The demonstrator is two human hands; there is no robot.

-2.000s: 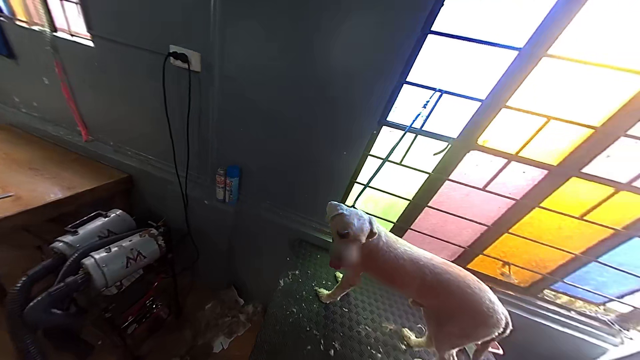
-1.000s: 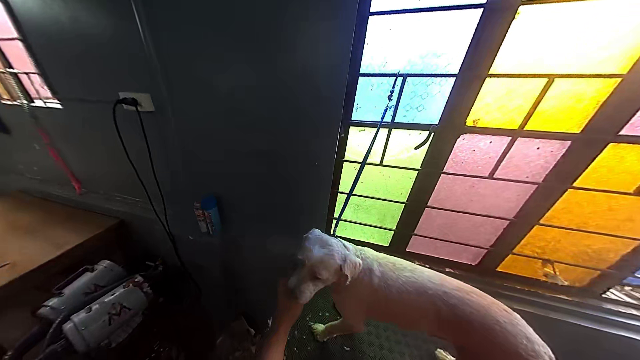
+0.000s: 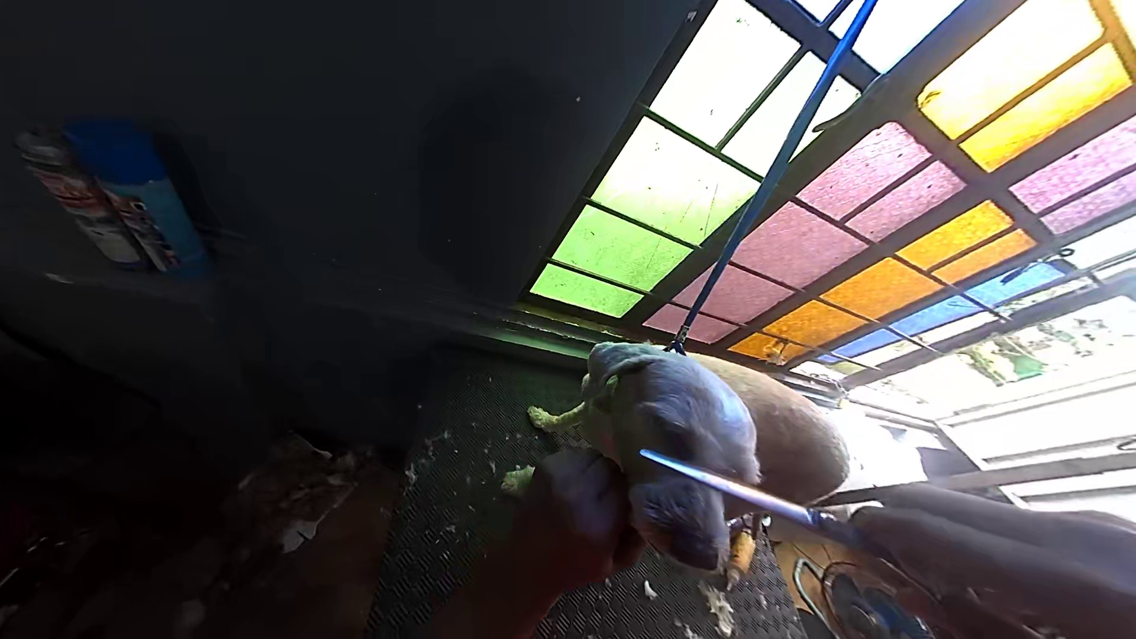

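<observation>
A dog with short clipped pale fur [image 3: 781, 426] stands on a black textured rubber mat [image 3: 435, 532], its head [image 3: 701, 417] towards me. A blue leash [image 3: 772, 186] runs from its neck up past the window. My left hand [image 3: 577, 506] is closed at the dog's muzzle, in shadow. My right hand [image 3: 967, 550] comes in from the right, holding grooming scissors [image 3: 728, 486] by the handle end; the blades point left across the front of the dog's face. Whether the tips touch fur I cannot tell.
Tufts of cut fur [image 3: 719, 608] lie on the mat. Two spray cans [image 3: 142, 200] stand against the dark wall at the left. A barred, coloured glass window [image 3: 799, 240] rises behind the dog. Something with a round grille [image 3: 861, 603] is low at the right.
My right hand with the scissors has come into view. My left hand, first seen one second ago, is still at the dog's muzzle. The dog's head now faces me. The view has moved closer and tilted.
</observation>
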